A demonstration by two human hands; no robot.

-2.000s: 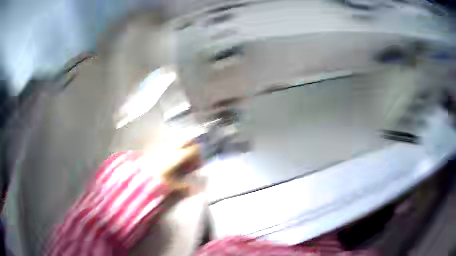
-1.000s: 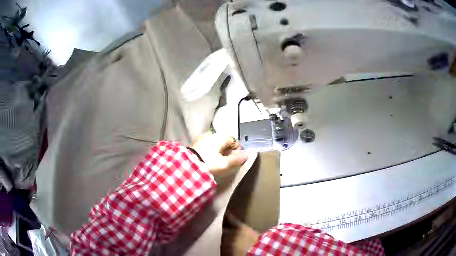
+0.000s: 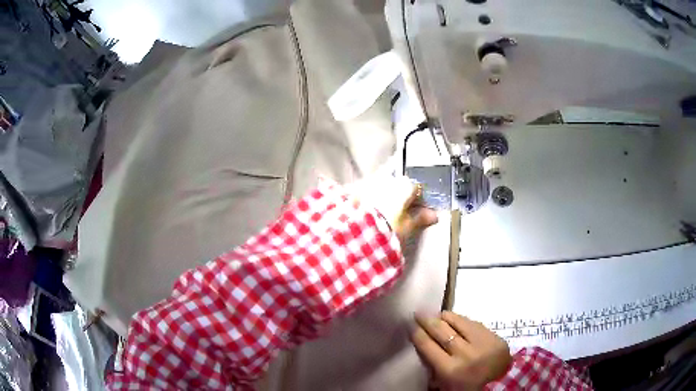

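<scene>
A large beige trouser panel (image 3: 206, 153) covers the left of the table. Its thin darker tan panel edge (image 3: 455, 244) runs from the presser foot (image 3: 461, 179) down to my right hand. My left hand (image 3: 408, 210) lies on the cloth just left of the foot, thumb and fingertips on the fabric. My right hand (image 3: 462, 351), with a ring, holds the panel edge near the table front, its fingers bent over the cloth. The undersides of both hands' grips are hidden.
The white sewing machine head (image 3: 565, 69) stands at the upper right. A translucent white guard (image 3: 366, 88) and a bent black rod (image 3: 406, 145) are left of the needle. A ruler strip (image 3: 595, 319) runs along the table front. Piled cloth (image 3: 46, 153) lies at far left.
The folded-back brown wrong side now lies flat, with only a narrow edge showing. My right hand has come into fuller view on that edge. The view has shifted, with machine and cloth further right.
</scene>
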